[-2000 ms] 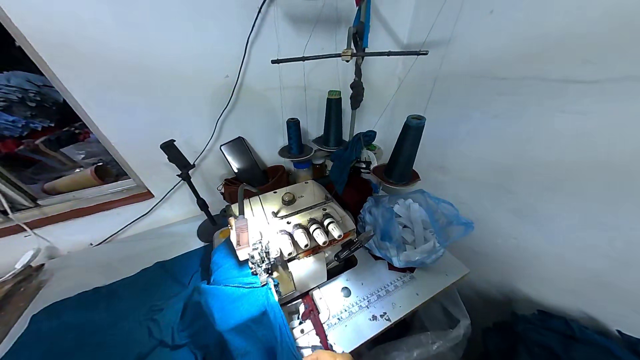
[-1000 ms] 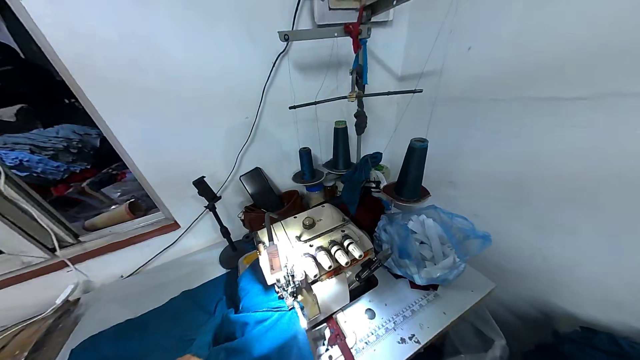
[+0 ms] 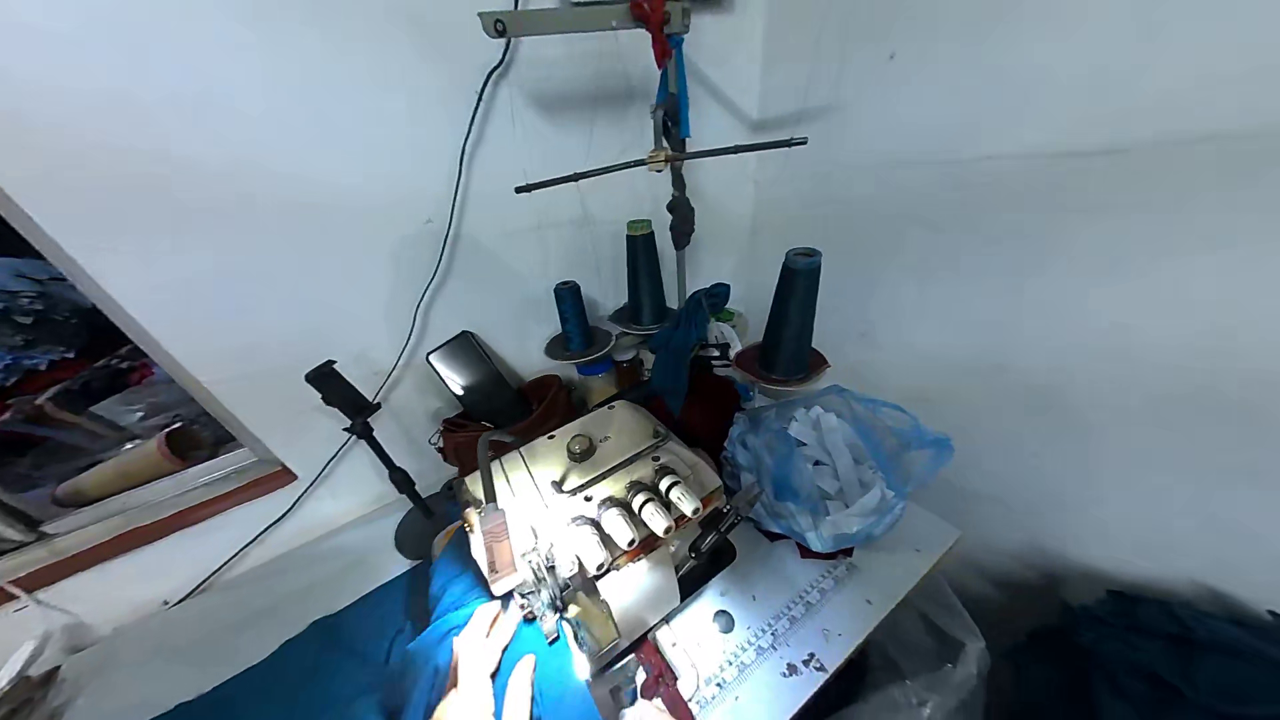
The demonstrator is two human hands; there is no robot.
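An overlock sewing machine (image 3: 600,480) with several white tension dials stands on the table, its lamp lighting the needle area. Blue fabric (image 3: 350,630) lies left of it and runs up to the presser foot. My left hand (image 3: 487,660) rests on this fabric just before the foot, fingers spread, pressing on the cloth. At the bottom edge, beside a dark red cloth strip (image 3: 660,680), only a small part of my right hand (image 3: 645,708) shows; its fingers are mostly cut off by the frame. Cones of dark blue thread (image 3: 790,315) stand behind the machine.
A blue plastic bag of white strips (image 3: 835,470) sits on the table's right part. Behind the machine are a phone (image 3: 478,378) and a brown container (image 3: 550,410). A black stand (image 3: 385,450) is at left. Dark cloth (image 3: 1150,660) lies at lower right.
My left hand has come into view on the blue fabric near the presser foot; one second ago only a fingertip-sized part showed at the bottom edge. A bit of my right hand now shows too.
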